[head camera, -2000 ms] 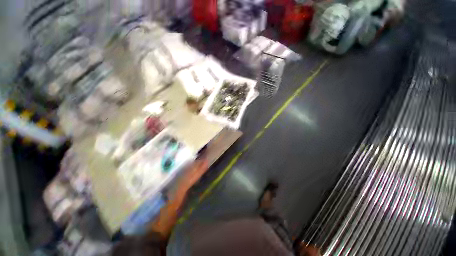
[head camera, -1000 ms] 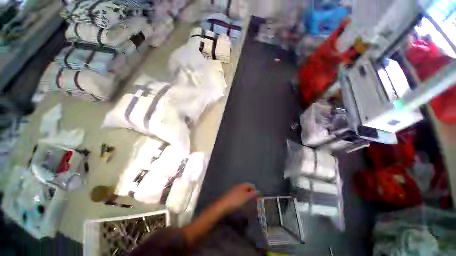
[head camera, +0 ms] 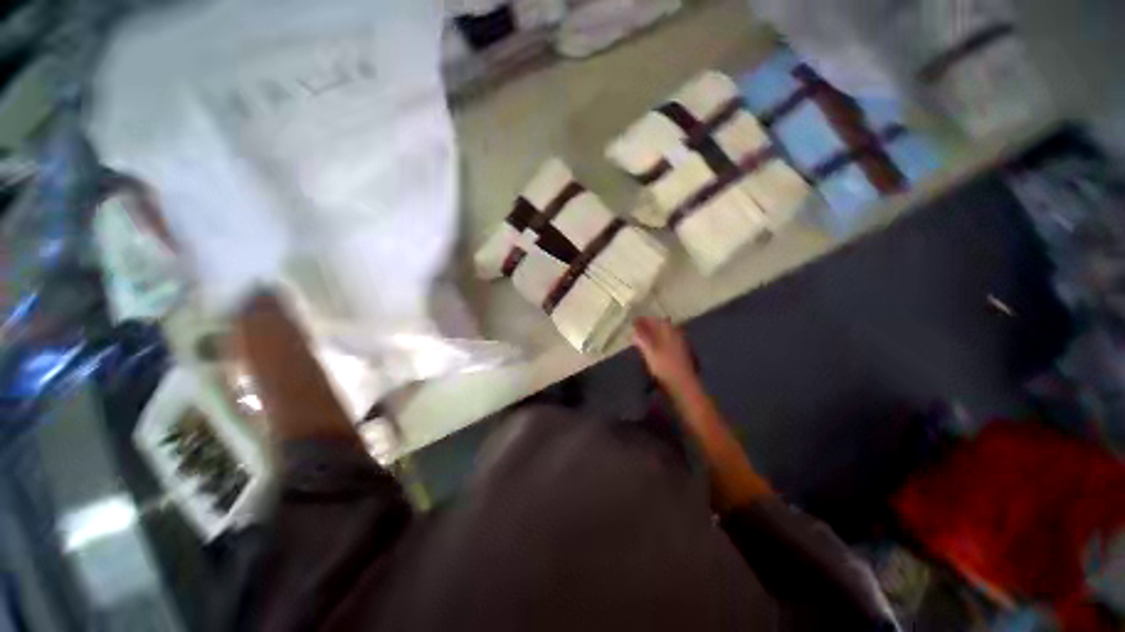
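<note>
A frosted white plastic bag (head camera: pixel 333 161) with faint dark print spreads large at the left, close to the camera. My left hand (head camera: pixel 271 340) is blurred and closed on the bag's lower left part; the fingertips are lost in the white. A cream folded bundle (head camera: pixel 580 259) with dark crossing straps lies on the beige table. My right hand (head camera: pixel 660 348) is at the table edge, beside that bundle's lower right corner; blur hides whether it touches or grips it. A second cream bundle (head camera: pixel 709 173) and a light-blue bundle (head camera: pixel 839 136) with brown-red bands lie further right.
The beige worktable (head camera: pixel 475 401) has its edge running diagonally in front of me. A white tray of small dark parts (head camera: pixel 204 457) is at the lower left. Another whitish banded bundle (head camera: pixel 975 68) is at the upper right. Red material (head camera: pixel 1012 506) lies beyond the dark floor (head camera: pixel 851 309).
The view has moved closer to the strapped bundles. The frosted bag now fills the left side with my left hand on it. My right hand is now beside a cream bundle.
</note>
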